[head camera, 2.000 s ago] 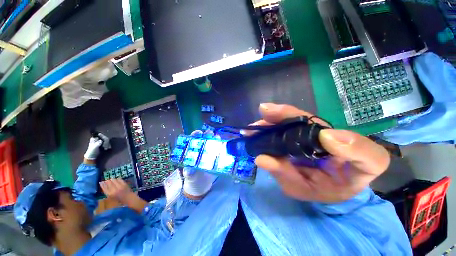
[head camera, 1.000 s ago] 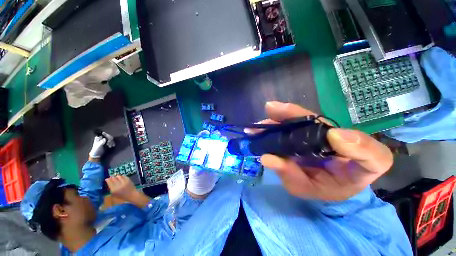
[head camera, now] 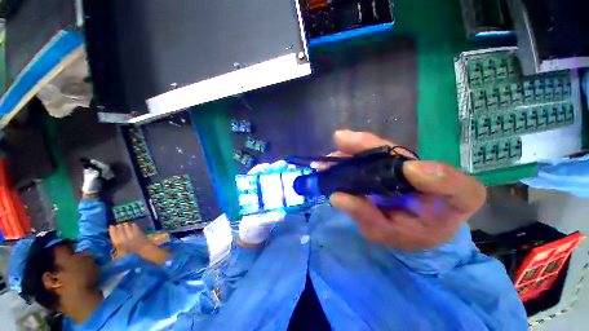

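Observation:
My left hand (head camera: 259, 226), in a white glove, holds a circuit board panel (head camera: 248, 193) from below and behind, in front of my chest. The panel glows blue and white under the beam. My right hand (head camera: 420, 200), bare, grips a black UV torch (head camera: 365, 179) with its lit end pointing left, close over the panel's right part. The torch hides part of the panel's right end. Several small single circuit boards (head camera: 256, 143) lie on the black mat (head camera: 349, 97) behind the panel.
A large black tray (head camera: 194, 45) stands at the back. A board tray (head camera: 208, 165) is at left, beside a seated person in blue (head camera: 129, 284). A clear tray of green boards (head camera: 549, 145) is at right. A red crate insert (head camera: 547, 266) is low at right.
My view has shifted, so the bench and trays appear moved. The panel lies more level and looks narrower, with its right end behind the torch. Both hands keep their holds.

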